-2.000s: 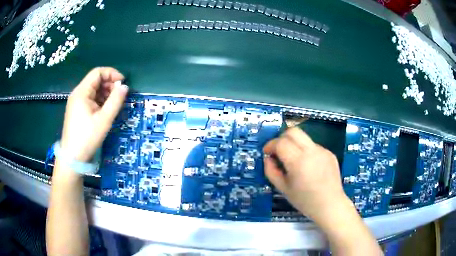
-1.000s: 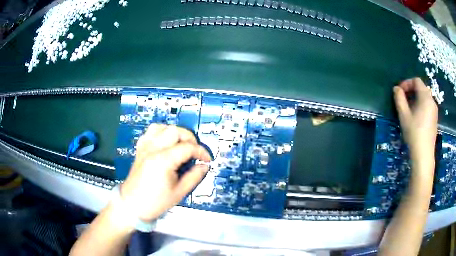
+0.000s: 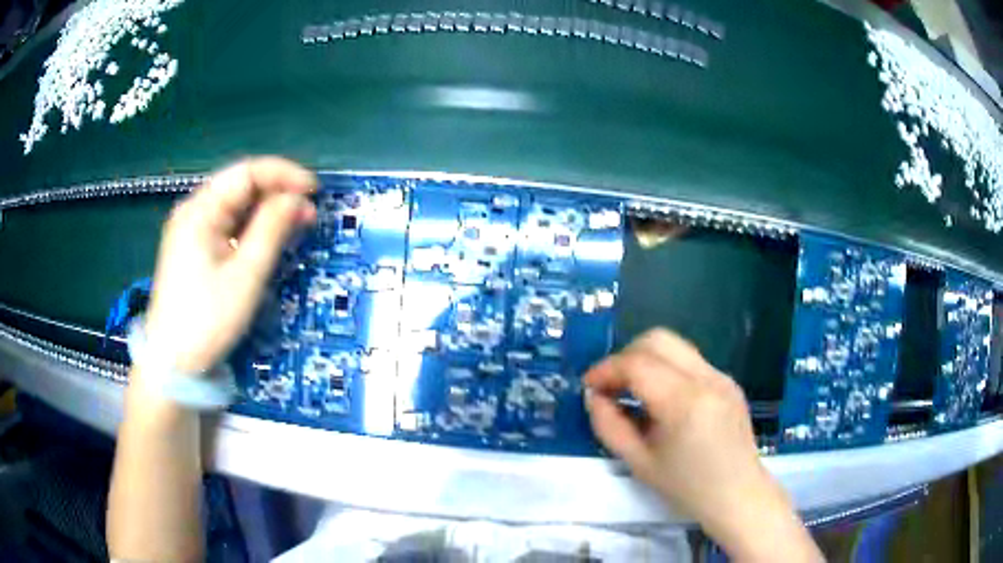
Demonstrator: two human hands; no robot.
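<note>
Two blue PCB panels lie side by side in front of me, the left one (image 3: 350,308) and the right one (image 3: 517,319). Both carry small chips and pale parts. My left hand (image 3: 226,264), with a pale band at the wrist, is over the left panel's upper left part, thumb and index finger close together. My right hand (image 3: 687,418) is at the right panel's lower right edge, its thumb and fingers curled near each other. Whether either hand pinches a small part cannot be told.
Loose white connectors form piles at far left (image 3: 94,66) and far right (image 3: 935,121). Silvery metal-cased components (image 3: 495,24) stand in rows on the green surface (image 3: 473,138). More blue panels (image 3: 847,341) lie to the right between the chain rails (image 3: 715,223). A blue strap (image 3: 130,306) is partly behind my left wrist.
My left hand has moved left and up from the middle of the panels. My right hand has come left and down from beside the right pile to the right panel's edge.
</note>
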